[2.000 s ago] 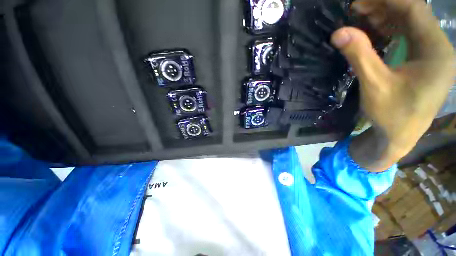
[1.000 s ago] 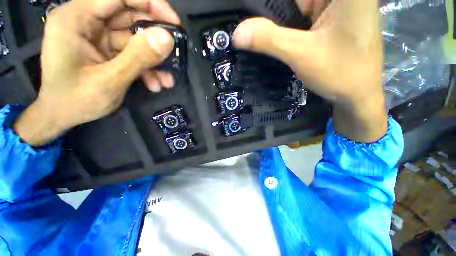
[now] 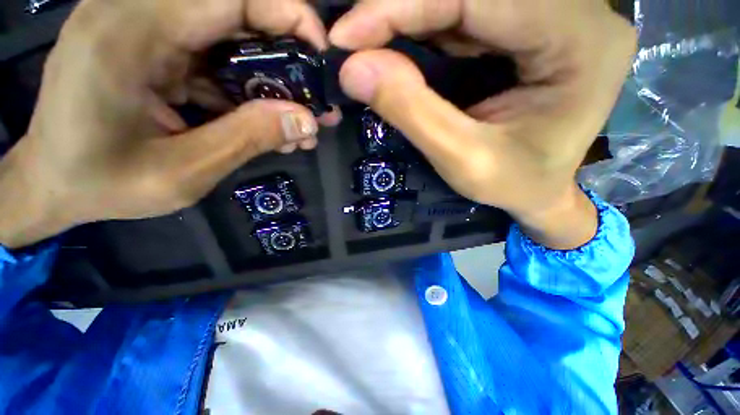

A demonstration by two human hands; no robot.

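Note:
My left hand (image 3: 170, 121) grips a black glossy smartwatch case (image 3: 272, 77), its ringed sensor back turned up towards me. My right hand (image 3: 479, 97) is at the case's right side, thumb and forefinger pinching a black strap (image 3: 334, 69) at the case's edge. Most of the strap is hidden by the fingers; whether it is joined to the case I cannot tell. Below the hands, two cases (image 3: 269, 202) lie in one pocket of the black compartment tray (image 3: 324, 263) and several more (image 3: 380, 177) lie in the pocket to its right.
A black strap (image 3: 448, 212) lies in the tray's right pocket, partly under my right hand. Crumpled clear plastic bags (image 3: 665, 121) lie right of the tray. Brown cartons (image 3: 665, 312) stand at the lower right. The tray's near edge is close against the blue coat.
Both hands came in over the tray and met at the case. The left hand took one case from the left group and turned its sensor back up. The right hand moved from the strap pile to the case.

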